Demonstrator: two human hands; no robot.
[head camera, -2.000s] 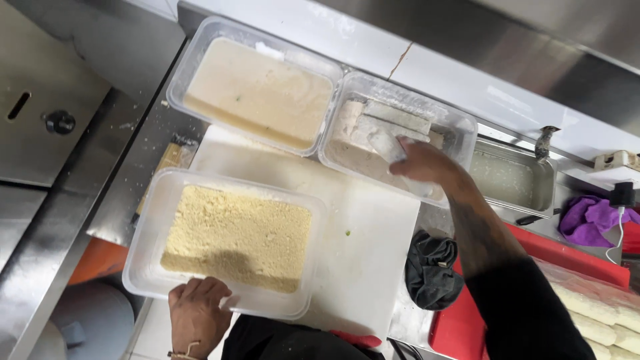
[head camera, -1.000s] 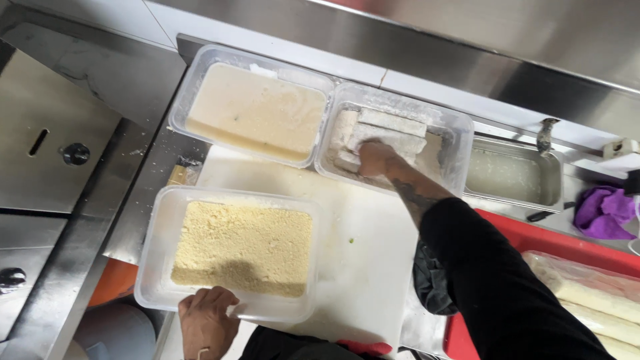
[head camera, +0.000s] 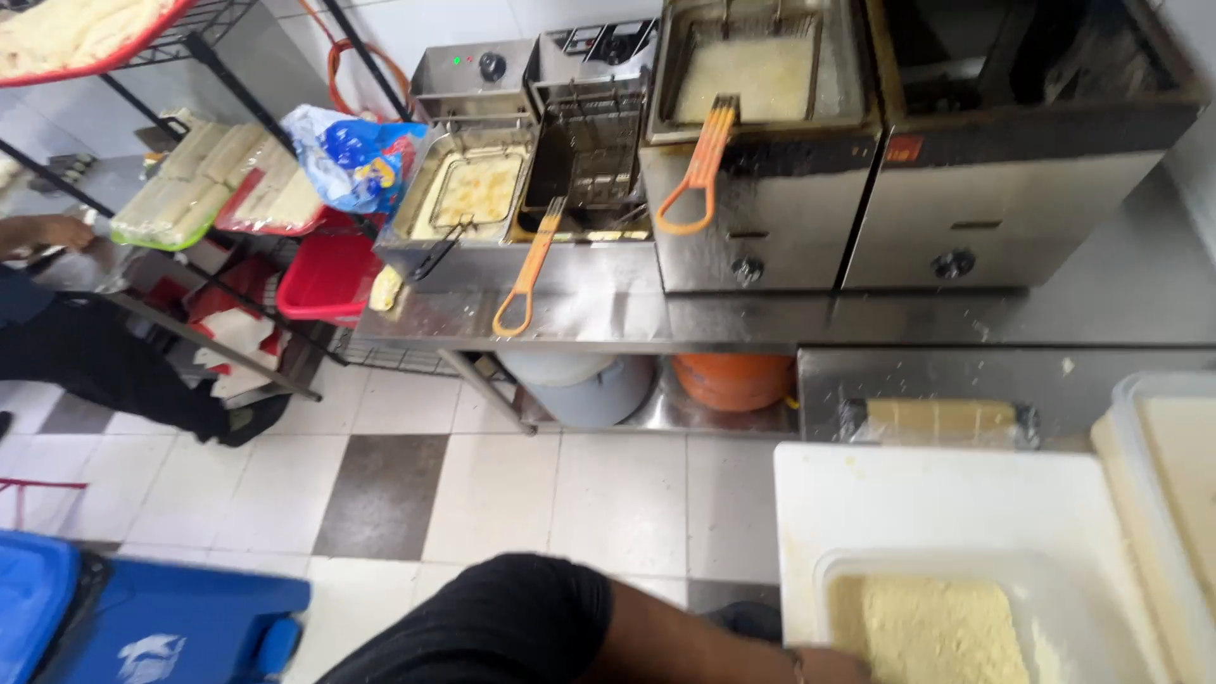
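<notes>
At the bottom right, my left hand (head camera: 828, 665) is cut off by the frame edge beside a clear plastic tub (head camera: 912, 562) of pale yellow crumbs (head camera: 940, 627); its fingers cannot be made out. The tub sits on a white cutting board (head camera: 893, 475). Right of the board is part of a second plastic tub (head camera: 1126, 475) with pale batter (head camera: 1183, 446). My right hand is outside the view.
Deep fryers (head camera: 760, 209) stand on a steel counter (head camera: 608, 313), with orange basket handles (head camera: 532, 275) jutting forward. At left are a wire rack (head camera: 237, 85) with bagged food, a red bin (head camera: 328, 275), a blue waste bin (head camera: 190, 608) and another person's hand (head camera: 62, 231).
The view has swung far left, toward the fryers. My right hand, earlier in the floury tub of pale blocks, has gone out of view. My left hand remains near the crumb tub.
</notes>
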